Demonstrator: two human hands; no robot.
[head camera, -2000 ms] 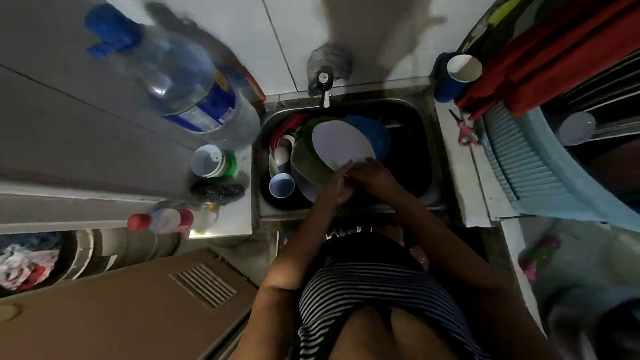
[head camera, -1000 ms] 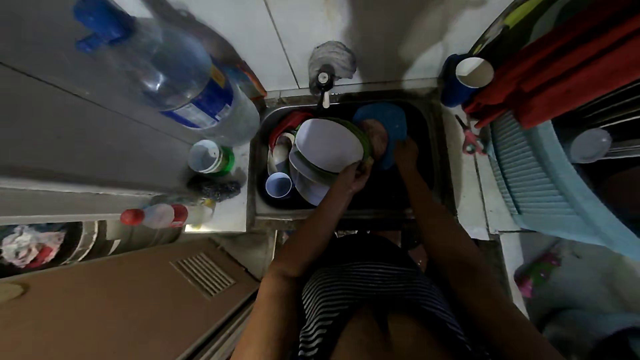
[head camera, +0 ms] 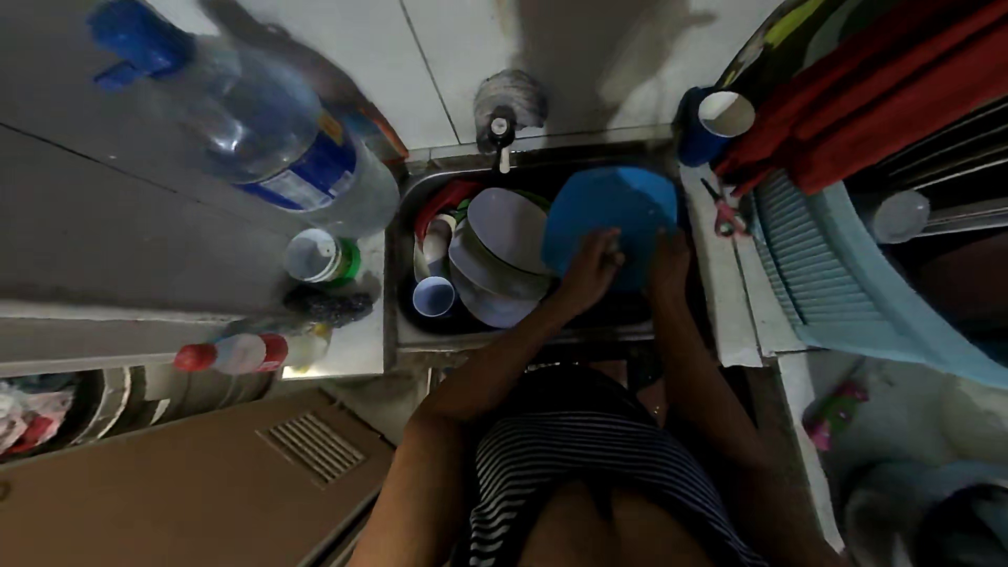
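Observation:
In the right half of the sink (head camera: 524,340) is a blue plastic dish (head camera: 606,205), tilted up. My right hand (head camera: 669,256) grips its right edge. My left hand (head camera: 591,272) lies over the dish's lower left part with the fingers curled; whether it holds something small is unclear. Left of it, a white plate (head camera: 508,228) leans on more stacked plates (head camera: 492,303). A small cup (head camera: 433,296) stands at the sink's lower left, below a pale utensil or container (head camera: 437,240) and a red item (head camera: 449,206).
A black tap (head camera: 502,142) juts from the wall over the sink. On the left ledge are a large water bottle (head camera: 268,134), a white-and-green tub (head camera: 315,256) and a red-capped bottle (head camera: 244,353). To the right are a blue cup (head camera: 701,142), scissors (head camera: 726,216) and a light-blue rack (head camera: 835,268).
My left hand has left the white plate and moved right onto the blue dish. The blue dish, lower in the sink a second ago, is now tilted up, with my right hand at its edge.

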